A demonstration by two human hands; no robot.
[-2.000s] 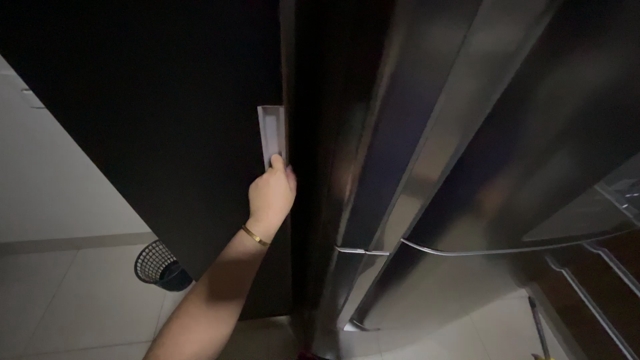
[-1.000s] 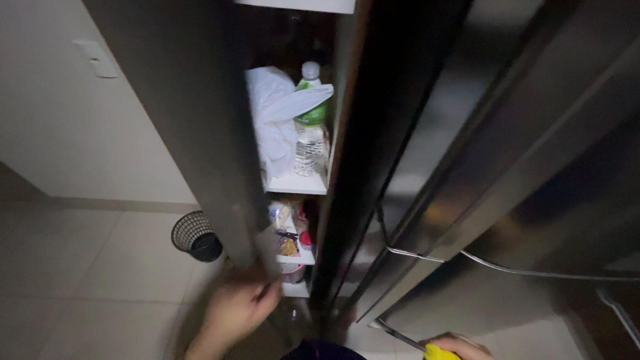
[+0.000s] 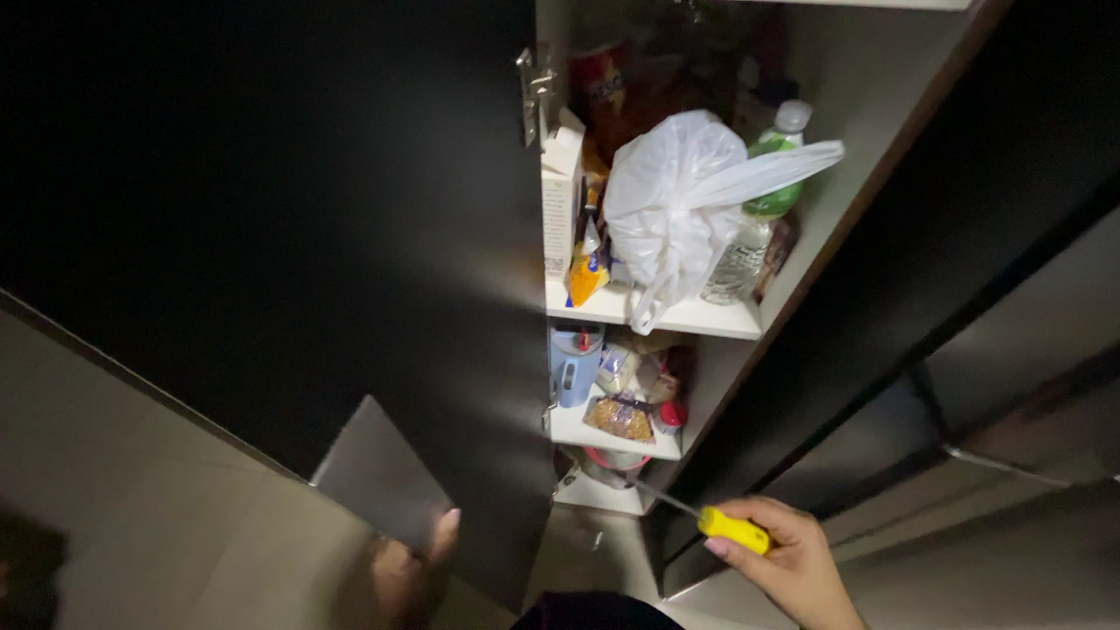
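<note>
My right hand (image 3: 792,556) holds a screwdriver (image 3: 733,530) by its yellow handle, its thin metal shaft pointing up and left toward the cupboard's lower shelves. At the lower left, my left hand (image 3: 411,564) has its fingers on the bottom end of a flat grey plate or handle (image 3: 385,477) at the edge of the dark cupboard door (image 3: 289,219). The door stands swung out to the left, with a metal hinge (image 3: 531,96) near its upper right. Part of the left hand is blurred and dark.
On the upper shelf (image 3: 700,322) are a knotted white plastic bag (image 3: 674,201), a clear bottle with a green label (image 3: 774,175), a carton (image 3: 561,201) and packets. Lower down are a blue pitcher (image 3: 576,367), a bag of dry food (image 3: 621,418) and a red-lidded jar (image 3: 671,415). Dark glossy panels stand at right.
The cupboard door, closed two seconds ago with a hand at its handle, has swung out to the left and more of the shelves shows. The screwdriver and right hand have come further into view.
</note>
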